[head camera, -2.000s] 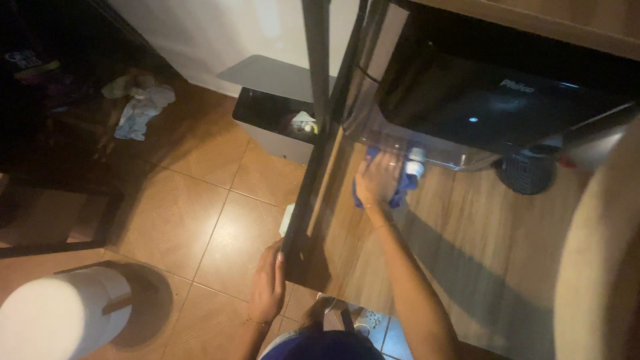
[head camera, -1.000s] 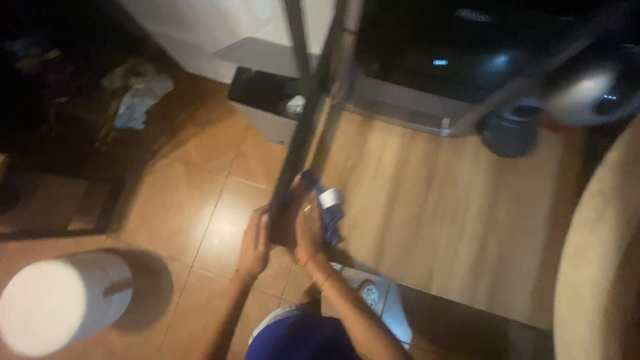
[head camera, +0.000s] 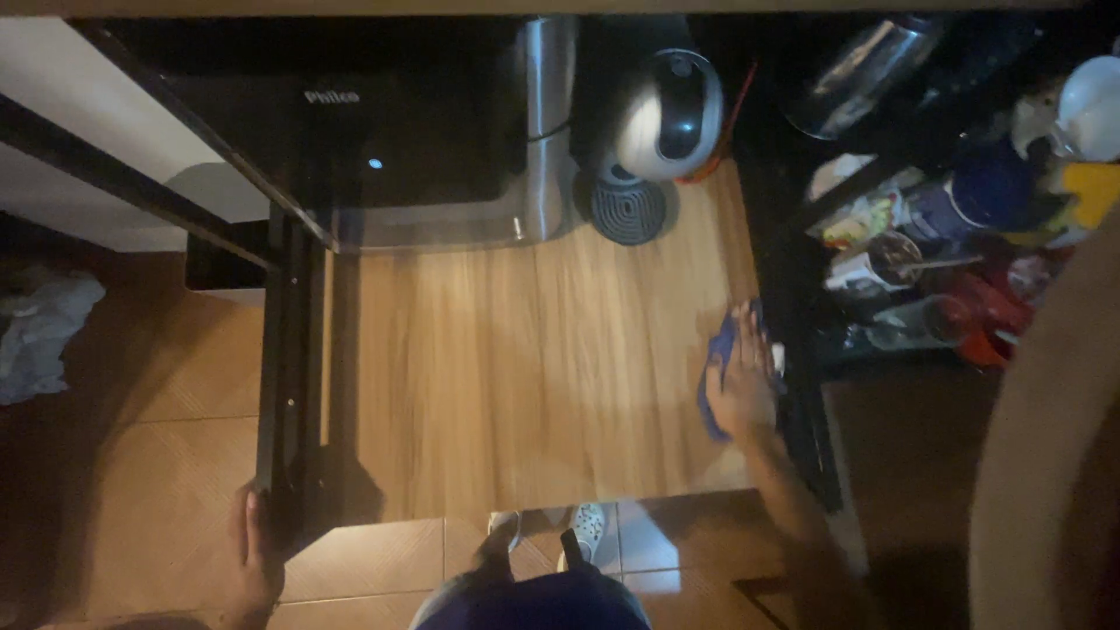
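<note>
My right hand (head camera: 744, 381) lies on a blue cloth (head camera: 717, 376) and presses it against the right edge of the wood-grain shelf (head camera: 525, 367). A small white part, perhaps a tag, shows beside the fingers. At the lower left, my left hand (head camera: 254, 551) touches the front end of the black metal side frame (head camera: 289, 376); its grip is partly hidden by shadow. A black Philco appliance (head camera: 420, 131) with a small lit light stands at the back of the shelf.
Behind stand a white and black machine (head camera: 669, 118) and its round ribbed tray (head camera: 628, 210). Further right are a glass (head camera: 919, 322), a cup with a spoon (head camera: 884, 262) and a blue container (head camera: 971, 197). A light curved object (head camera: 1032, 437) fills the right edge. Tiled floor lies below.
My right hand and the cloth have moved from the shelf's left side to its right edge. My left hand stays by the left frame. The view has shifted right.
</note>
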